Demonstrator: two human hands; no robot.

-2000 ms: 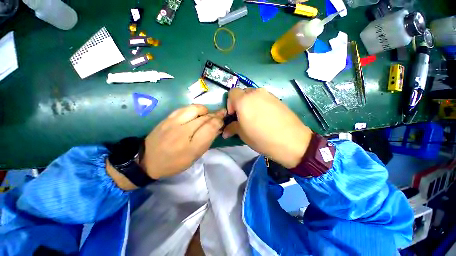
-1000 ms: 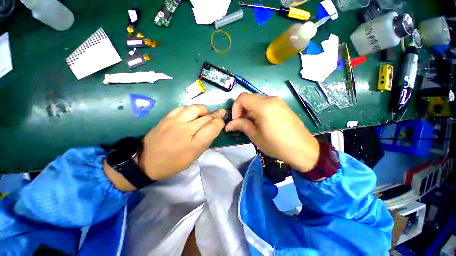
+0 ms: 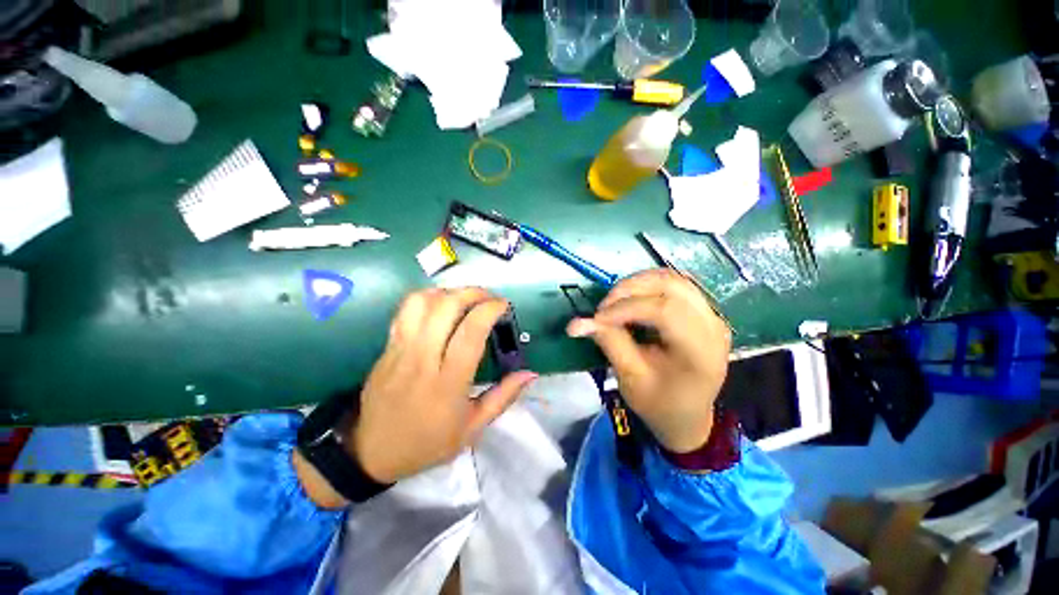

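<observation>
My left hand (image 3: pixel 432 378) holds a small black housing piece (image 3: pixel 505 337) between thumb and fingers near the bench's front edge. My right hand (image 3: pixel 656 349) pinches a thin black rectangular frame (image 3: pixel 575 300) by its lower end, apart from the housing and to its right. Its fingertips partly hide the frame's end. A black housing with a pale circuit board (image 3: pixel 484 231) lies on the mat beyond my hands. A blue slim screwdriver (image 3: pixel 563 253) lies beside it, its end near my right hand. A small white square with a yellow edge (image 3: pixel 437 256) lies to the left.
An amber bottle (image 3: pixel 631 156), white wipe pieces (image 3: pixel 718 190), tweezers (image 3: pixel 794 215) and a yellow-handled driver (image 3: pixel 650 91) lie at the right. A white stick (image 3: pixel 316 237), blue pick (image 3: pixel 326 293) and dotted card (image 3: pixel 233 193) lie left. Clear cups (image 3: pixel 654 37) stand at the back.
My hands have moved apart; the black housing piece and thin frame now show separately. The view has shifted, bringing more of the bench's back into sight.
</observation>
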